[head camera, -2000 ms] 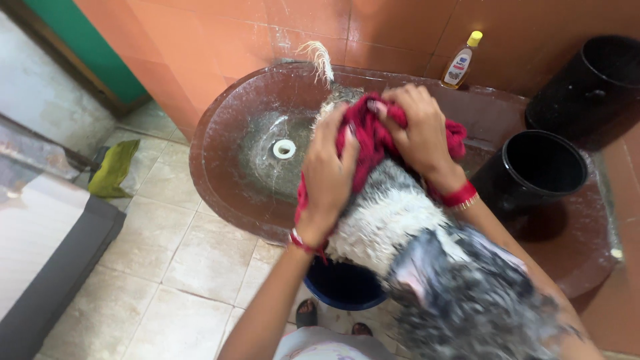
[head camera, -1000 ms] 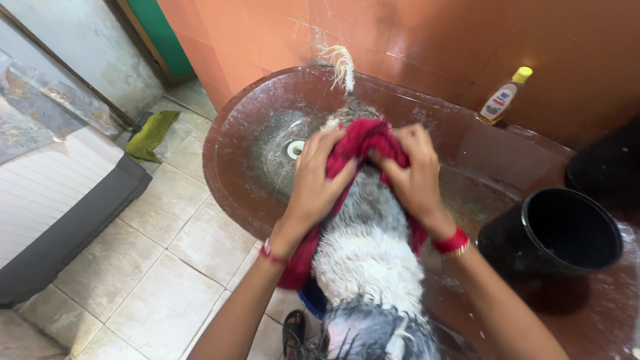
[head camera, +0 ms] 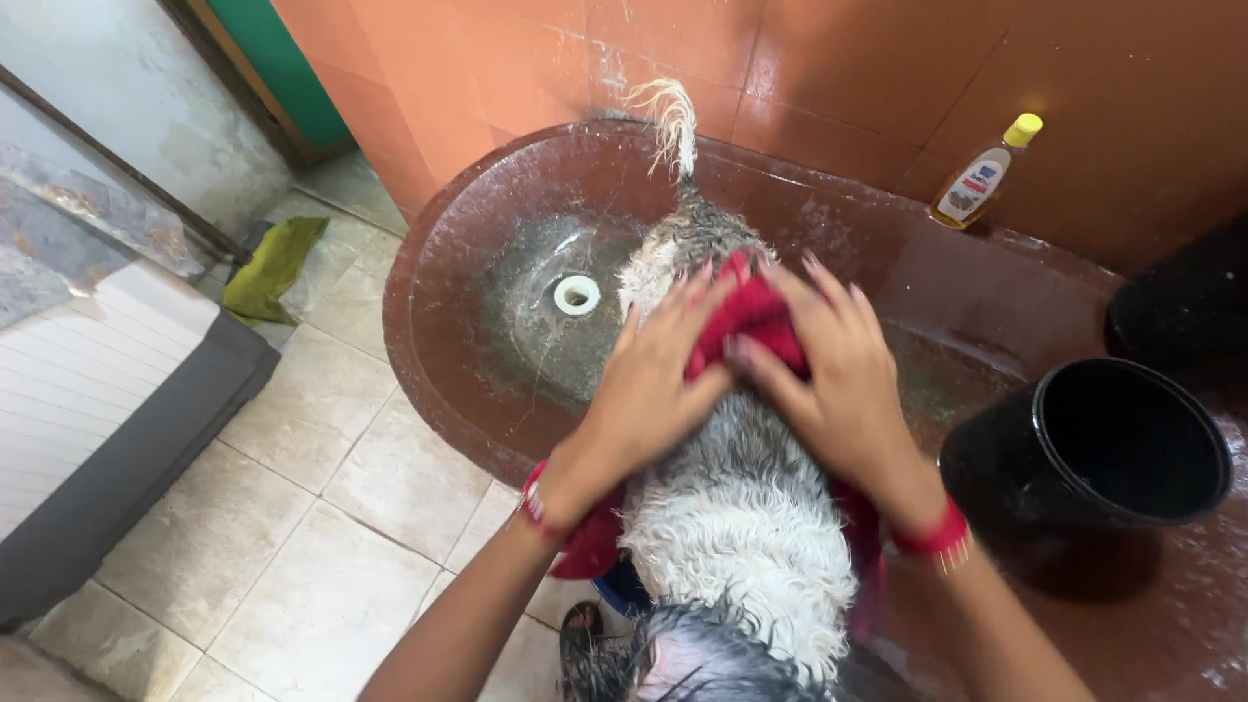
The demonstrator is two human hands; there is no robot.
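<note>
A wet grey and white dog stands over the brown tub, its pale tail raised near the wall. My left hand presses a red cloth against the dog's lower back, fingers spread. On the cloth's other side lies my right hand, also spread, its thumb close to the left one. Parts of the cloth hang down both flanks of the dog. The dog's legs are hidden, and both hands are slightly blurred.
A bottle with a yellow cap stands on the tub's rim by the tiled wall. Black buckets stand at the right. A white drain fitting shows in the tub. A green cloth lies on the floor, and a blue basin is under the dog.
Both hands were bunching the red cloth with fingers curled; now they lie flatter and more spread over it. The dog's body pointed more to the lower right two seconds ago.
</note>
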